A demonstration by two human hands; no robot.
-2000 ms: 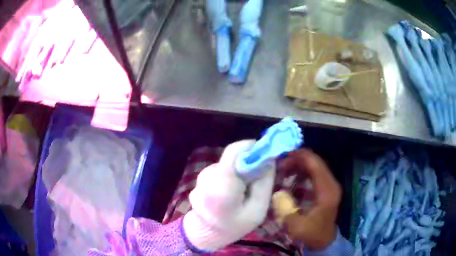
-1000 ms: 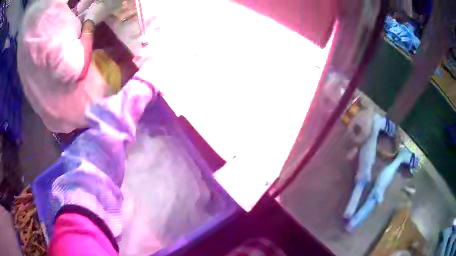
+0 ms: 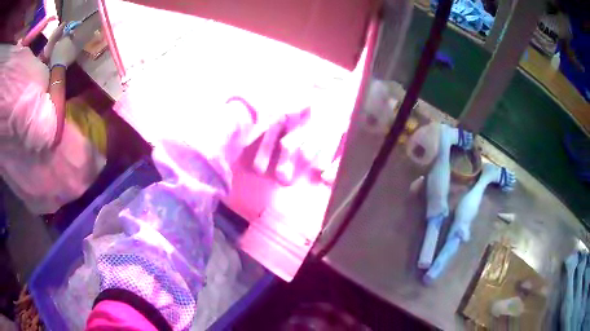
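My left arm, in a lilac-blue sleeve cover [image 3: 174,216], reaches from the bottom left into the lit tray [image 3: 278,249]. My left hand [image 3: 238,123] is almost washed out by the glare, so its fingers and anything in them cannot be made out. Pale pink-white leg-like shapes [image 3: 281,145] lie beside it on the tray, blurred. My right hand is out of the picture. Two light-blue figure legs [image 3: 438,187] with dark-blue bands lie on the metal bench [image 3: 369,245], right of the tray.
A blue-violet tub [image 3: 48,284] with white sheeting is below my arm. A dark post or cable [image 3: 394,139] crosses beside the tray. Cardboard [image 3: 479,291] with sticks and a white cup [image 3: 508,306] is lower right. Another person [image 3: 39,123] works at upper left.
The view has swung left. My left hand, which held a light-blue leg over my lap, is now in the lit tray. My right hand has left the picture. Leg-like shapes now show in the glare.
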